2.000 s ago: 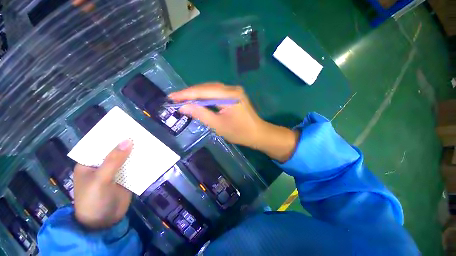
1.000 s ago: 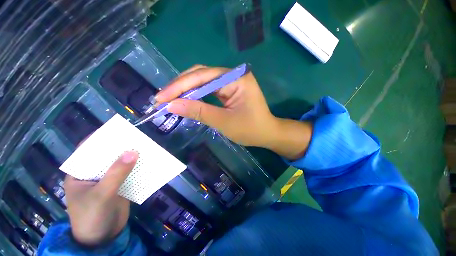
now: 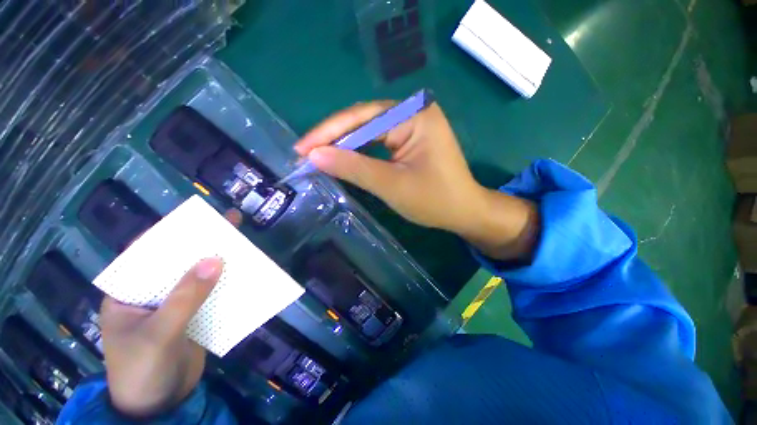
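My left hand (image 3: 158, 349) holds a white sticker sheet (image 3: 232, 266) with rows of tiny dark dots, thumb on top, over the blister tray. My right hand (image 3: 407, 162) holds violet tweezers (image 3: 378, 124) like a pen. Their tip is at or just above the exposed board end of a black handheld device (image 3: 187, 145) in the tray's upper pocket; contact cannot be told. Any sticker at the tip is too small to see. The clear blister tray (image 3: 249, 98) holds several more black devices with small orange side marks, some partly hidden by the sheet and my left hand.
Stacked clear blister trays (image 3: 75, 75) rise at the upper left. A clear bag with dark pieces (image 3: 400, 41) and a white block (image 3: 502, 48) lie on the green mat beyond my right hand. Green floor with yellow-black tape (image 3: 481, 299) and cardboard boxes show at the right.
The tweezer tip has moved from the top corner of the sheet rightward to the device's board end. The sheet has shifted slightly down and left in the picture, still in my left hand.
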